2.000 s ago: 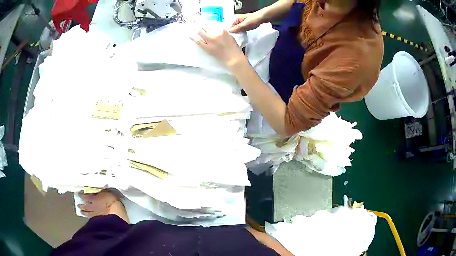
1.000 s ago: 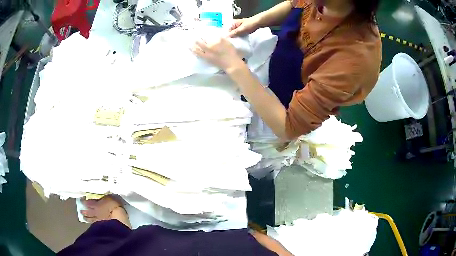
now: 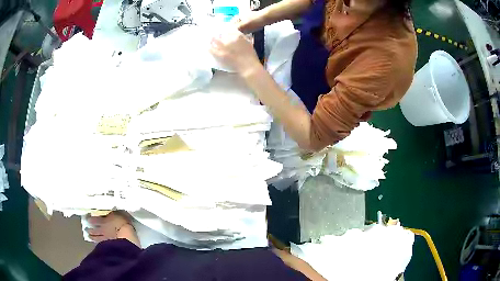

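A wide heap of white cut fabric pieces (image 3: pixel 208 164) covers the table in front of me, with tan flat pieces (image 3: pixel 174 144) between its layers. My left hand (image 3: pixel 107 226) is at the table's near left edge, against the lower edge of the heap. Its fingertips are blurred, and whether they grip anything is unclear. Of my right arm only a strip of bare forearm shows at the bottom edge, beside white fabric at the lower right; the hand is not visible.
A co-worker in an orange-brown top (image 3: pixel 364 71) handles white fabric at the far side, by a sewing machine (image 3: pixel 164 12). At right are a white bundle (image 3: pixel 362 156), a grey board (image 3: pixel 331 208), more white fabric (image 3: pixel 356 252), a yellow frame (image 3: pixel 430 249) and a white bucket (image 3: pixel 438 90).
The co-worker's hands have shifted a little to the left, and the far fabric under them has been moved and refolded. My left hand stays in place.
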